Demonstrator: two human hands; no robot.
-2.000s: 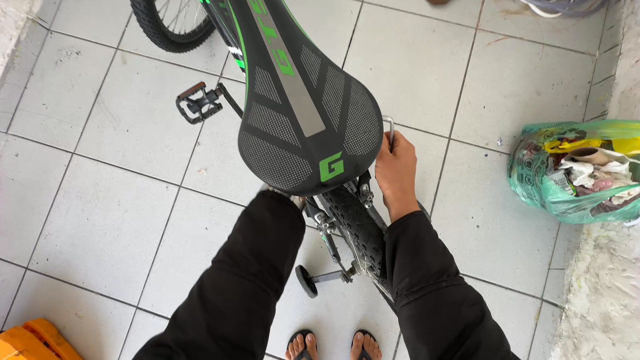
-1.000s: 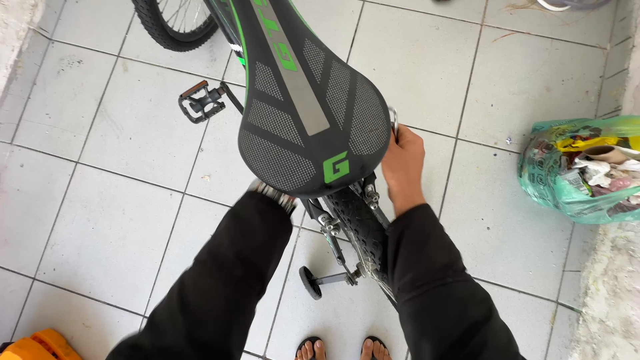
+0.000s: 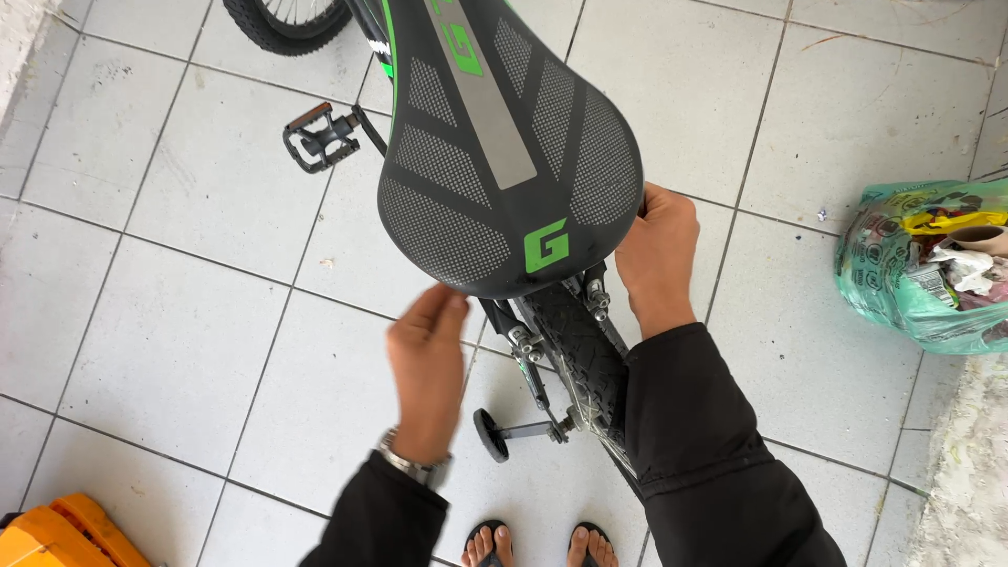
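A black bicycle saddle [image 3: 512, 157] with green marks fills the upper middle, above the knobby rear tire [image 3: 579, 346]. My left hand [image 3: 429, 366], with a metal-band watch on its wrist, is at the saddle's rear left edge, thumb and fingers pinched together; whether anything is between them is unclear. At the saddle's right edge, my right hand [image 3: 661, 252] has its fingers curled, their tips hidden under the saddle, so its hold cannot be seen. Brake arms [image 3: 526, 344] flank the tire. A training wheel [image 3: 491, 435] juts out at the left of the rear wheel.
A pedal [image 3: 321, 138] sticks out left of the frame, with the front wheel [image 3: 291, 24] beyond it. A green plastic bag of refuse [image 3: 882, 268] stands at the right by a rough wall. An orange case [image 3: 67, 535] lies at the bottom left. My feet in flip-flops are below.
My left hand, hidden beneath the saddle before, has come out at its rear left edge. The metal piece seen earlier by my right hand no longer shows.
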